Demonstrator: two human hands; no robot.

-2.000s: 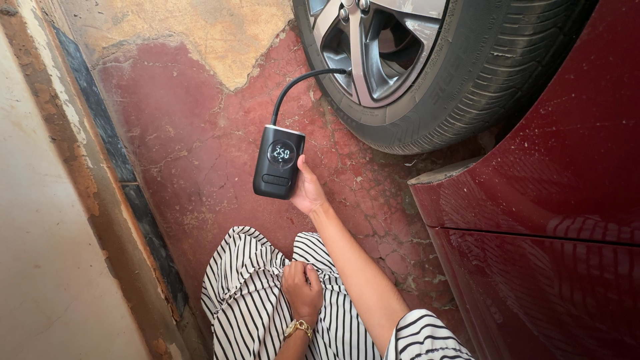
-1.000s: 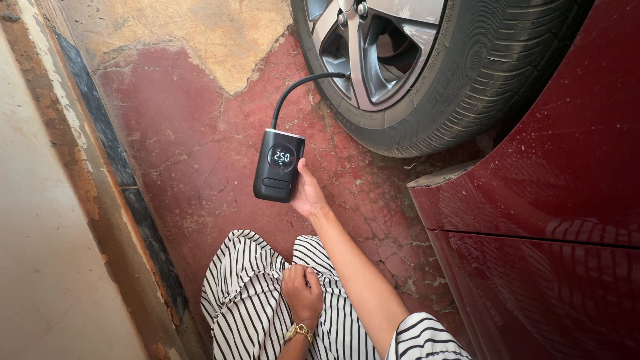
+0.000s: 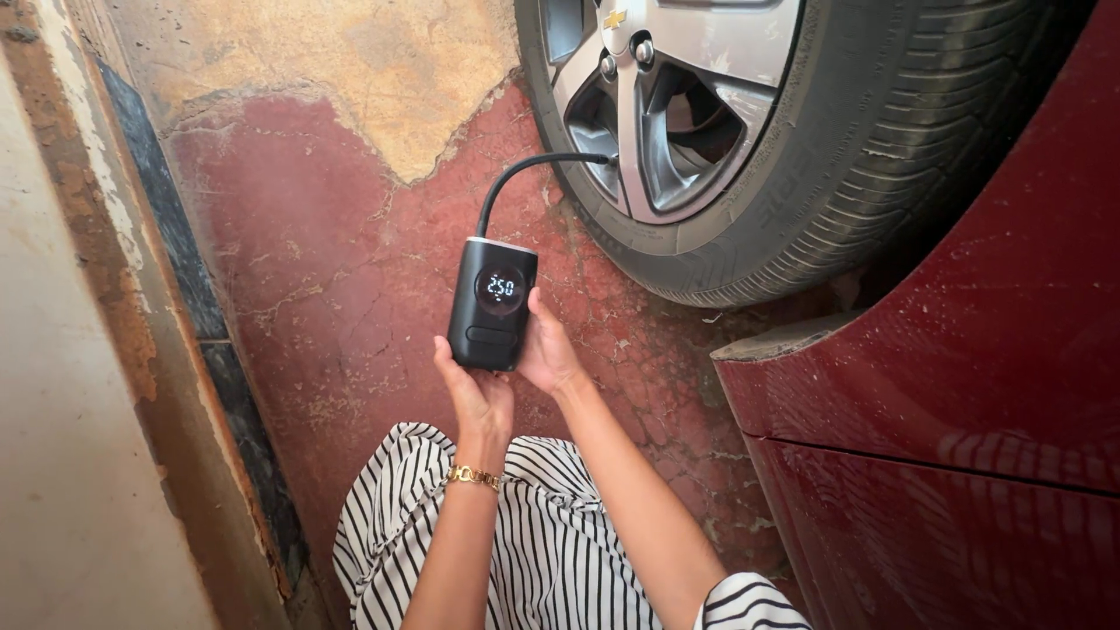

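Both hands hold a black portable tire inflator (image 3: 492, 306) with a lit round display. My left hand (image 3: 479, 394) supports it at the lower left, its thumb along the side; a gold-toned bracelet is on that wrist. My right hand (image 3: 549, 346) grips the right side, the thumb near the display and the other fingers hidden behind. From the inflator's top a black hose (image 3: 512, 173) curves to the rim of the car wheel (image 3: 632, 131), where its end meets the valve area between spokes. The tire (image 3: 744, 236) stands on the floor.
A dark red car body panel (image 3: 919, 394) fills the right side, its lower corner near the tire. On the left runs a wall (image 3: 79, 394) with a worn brown edge and dark tiles. The red floor (image 3: 306, 254) is cracked, with a yellowish patch. Striped clothing covers my legs.
My left hand has risen from my lap to the inflator's lower left and taken hold of it. My right hand has kept its hold. The hose still runs to the wheel.
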